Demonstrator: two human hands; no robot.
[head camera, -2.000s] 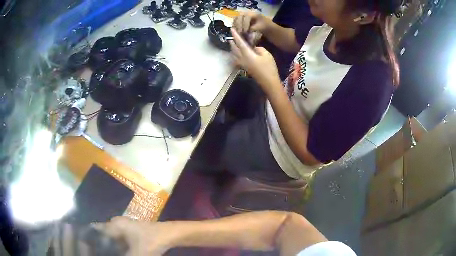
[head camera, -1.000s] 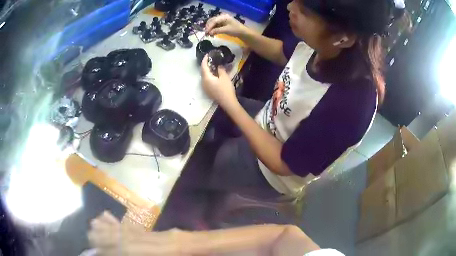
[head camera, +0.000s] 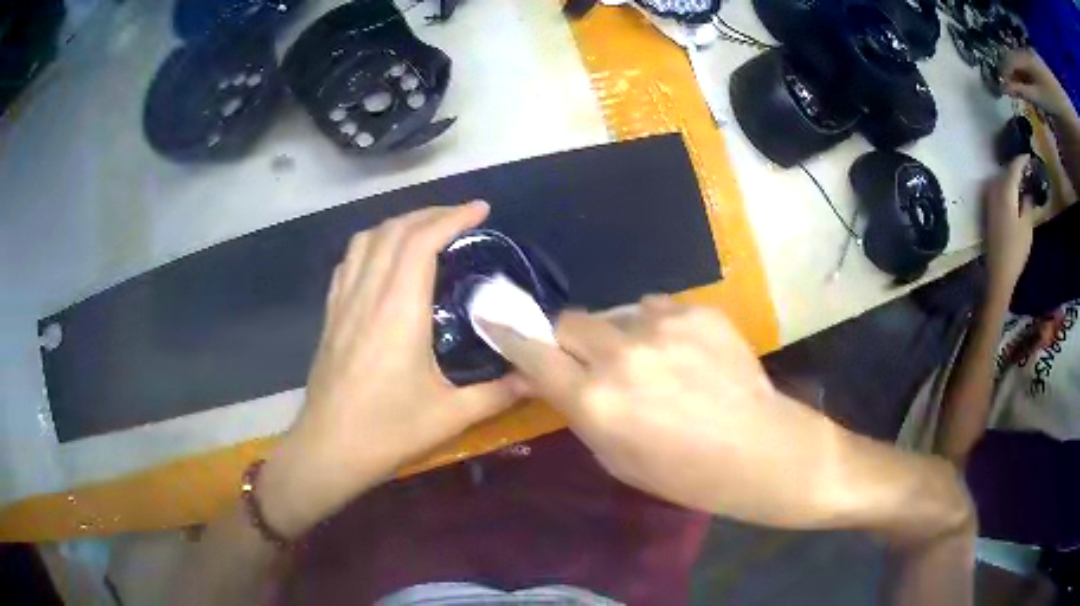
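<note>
A glossy black camera housing (head camera: 464, 263) stands face up on the long black work mat (head camera: 178, 320), near the mat's front edge. My left hand (head camera: 385, 326) is bare and curls around the housing's left side, thumb at the front and fingers at the back. My right hand (head camera: 663, 397) presses a small white wiping cloth (head camera: 509, 317) onto the housing's dark face with its fingertips. The cloth and fingertips cover part of the face. A red beaded bracelet is on my left wrist.
Two black housings with round openings (head camera: 377, 101) stand behind the mat. Orange tape (head camera: 740, 225) runs along the front edge and right of the mat. More black housings (head camera: 788, 107) with thin wires stand to the right. Another person's hands (head camera: 1013, 195) hold a black part at far right.
The view has swung from the neighbour to the mat. My left hand, not seen before, now holds a housing. My right hand, seen low and blurred before, is now on the housing with the cloth.
</note>
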